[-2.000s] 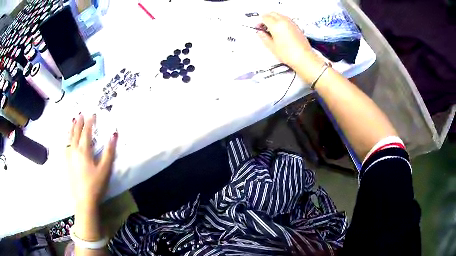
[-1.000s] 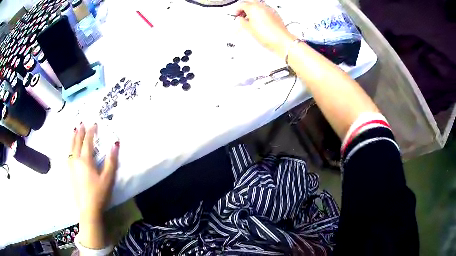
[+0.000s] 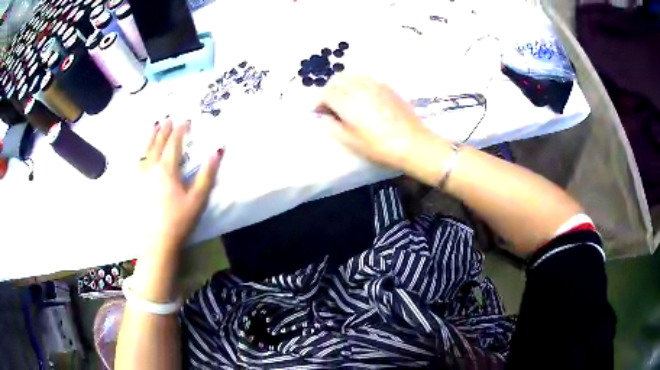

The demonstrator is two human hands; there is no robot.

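Note:
My left hand (image 3: pixel 177 173) lies flat on the white-covered table, fingers spread; a small pale thing shows between thumb and fingers, hard to make out. My right hand (image 3: pixel 369 126) is over the table's middle, thumb and fingers drawn together; something small and dark is at the fingertips, but I cannot tell what it is. Black buttons (image 3: pixel 318 69) lie in a cluster just beyond it. Small silvery and dark metal bits (image 3: pixel 235 83) lie in a loose pile between the hands. The striped garment (image 3: pixel 362 296) lies heaped on my lap.
Thread cones (image 3: pixel 83 79) crowd the left, one dark cone (image 3: pixel 78 150) on its side. A phone (image 3: pixel 165 29) stands in a pale blue holder. Thread snips (image 3: pixel 452 103) lie right of my right hand. A plastic bag (image 3: pixel 539 69) is at the table's right end.
My right hand has come back from the far side of the table towards its front edge and middle. The view has shifted; my left hand stays flat with fingers spread.

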